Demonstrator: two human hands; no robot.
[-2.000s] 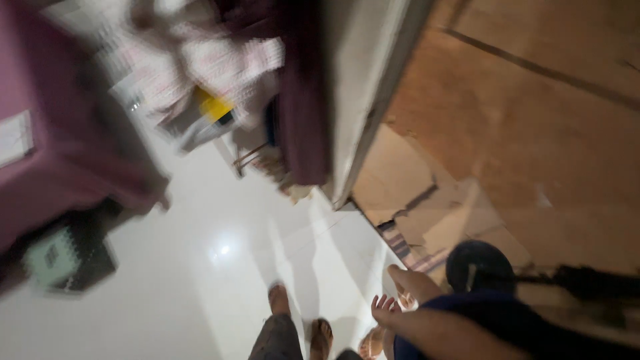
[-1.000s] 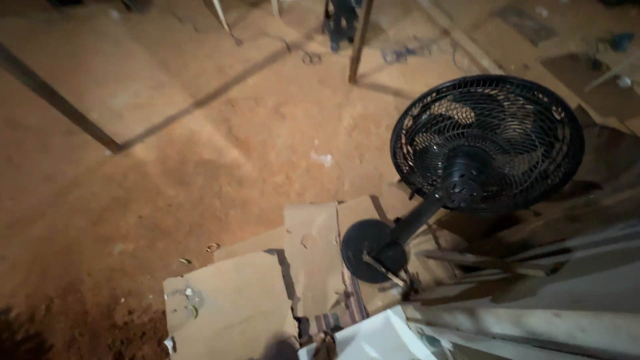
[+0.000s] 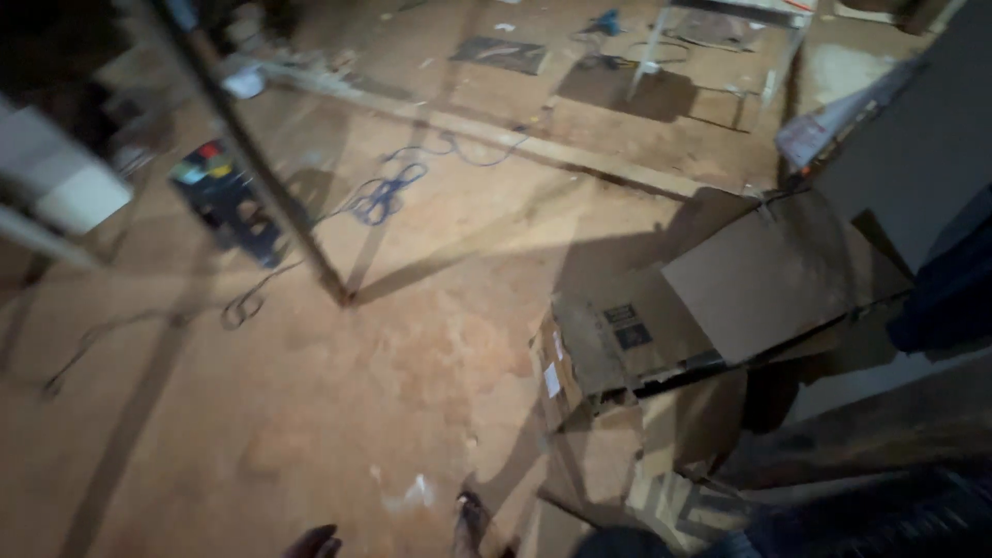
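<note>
My left hand [image 3: 314, 542] shows only in part at the bottom edge, left of a foot [image 3: 469, 515] on the brown floor. Its fingers look slightly curled and dark; whether anything lies in them cannot be told. My right hand is not in view. A black, blurred object, probably the pedestal fan [image 3: 868, 511], fills the lower right corner, with a dark round part beside it at the bottom edge. Above it lie an opened cardboard box [image 3: 589, 333] and a loose cardboard sheet [image 3: 759, 287].
A thin post [image 3: 271, 178] stands on the floor at the left, near a dark stand with coloured parts [image 3: 221, 194]. A blue cable [image 3: 380, 194] lies coiled beyond it. A long raised strip [image 3: 496, 139] crosses the floor. A light-framed table [image 3: 651, 46] stands farther back.
The view has swung widely from the tiled room to the brown floor. The black fan, seen whole one second ago, is now at most partly in view at the lower right.
</note>
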